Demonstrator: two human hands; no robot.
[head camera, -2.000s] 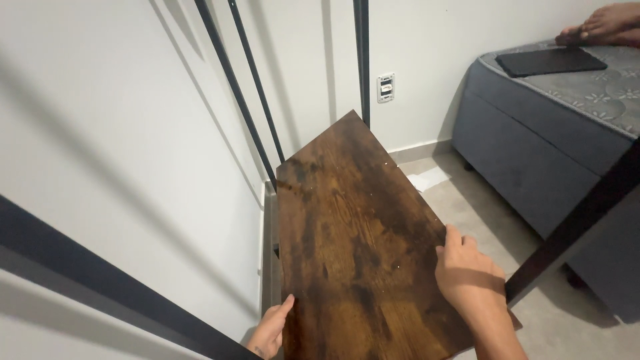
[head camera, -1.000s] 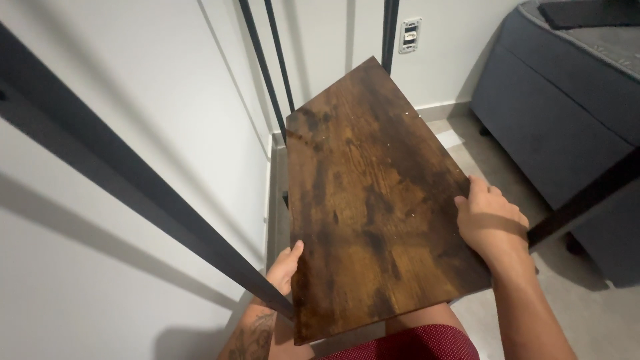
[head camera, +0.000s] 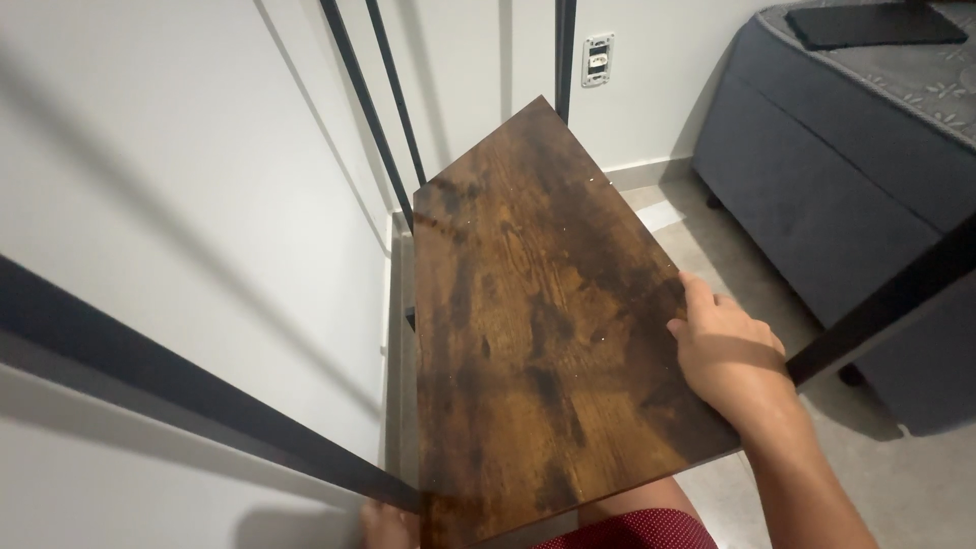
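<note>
A dark brown wood-grain shelf board (head camera: 534, 320) lies between the black metal posts of a frame. On the board's right edge rests my right hand (head camera: 728, 351), thumb on top and fingers over the side, gripping it. My left hand (head camera: 389, 526) is at the bottom, beside the board's near left corner, mostly hidden by the front left post (head camera: 229, 412); its grip cannot be made out. The rear posts (head camera: 566, 61) rise behind the far end of the board. Small pale specks dot the top face.
A white wall (head camera: 191, 191) runs close along the left. An uncovered wall outlet (head camera: 598, 59) is at the back. On the right stands a grey upholstered bed base (head camera: 801, 152) with a dark flat object (head camera: 877, 25) on top. Another black post (head camera: 892, 305) slants at the right.
My left hand has moved down along the board's left edge and is now largely behind the post. My right hand stays on the right edge.
</note>
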